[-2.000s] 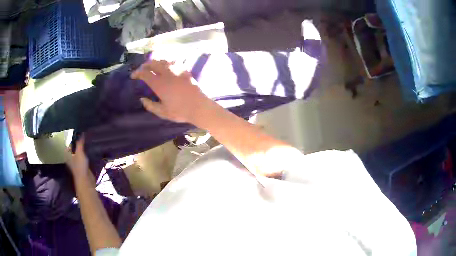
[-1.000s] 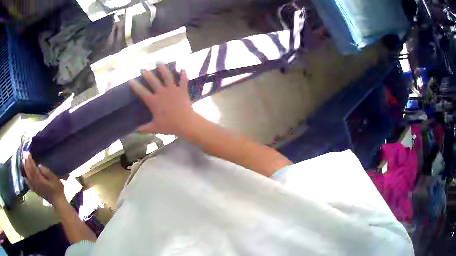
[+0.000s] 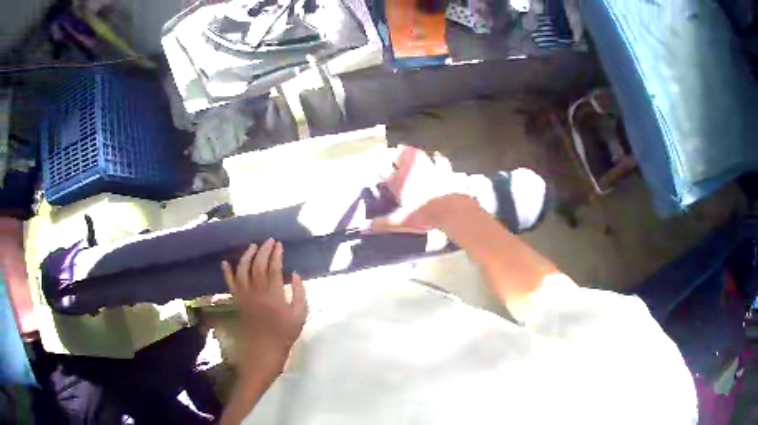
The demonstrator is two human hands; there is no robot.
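Note:
A dark navy-purple garment tube (image 3: 199,257) lies along the narrow sleeve board, its seam line running lengthwise. The board's rounded white and dark end (image 3: 525,199) shows bare at the right. My left hand (image 3: 268,290) rests on the garment's near side, fingers apart, holding nothing. My right hand (image 3: 428,212) is at the garment's right end, palm over the board. Its fingers are washed out by sunlight, so whether they grip the cloth is hidden. No iron shows.
Behind the board are a blue plastic basket (image 3: 100,141), a cream pad (image 3: 307,166), grey cloth scraps (image 3: 220,133) and an orange packet (image 3: 415,29). A wire frame (image 3: 582,149) and light-blue slab (image 3: 665,108) are at the right. Dark garments (image 3: 125,386) lie at the lower left.
My right hand has moved right along the board, and the garment now covers more of it. My left hand has moved from the garment's left end to its near middle. The view has shifted.

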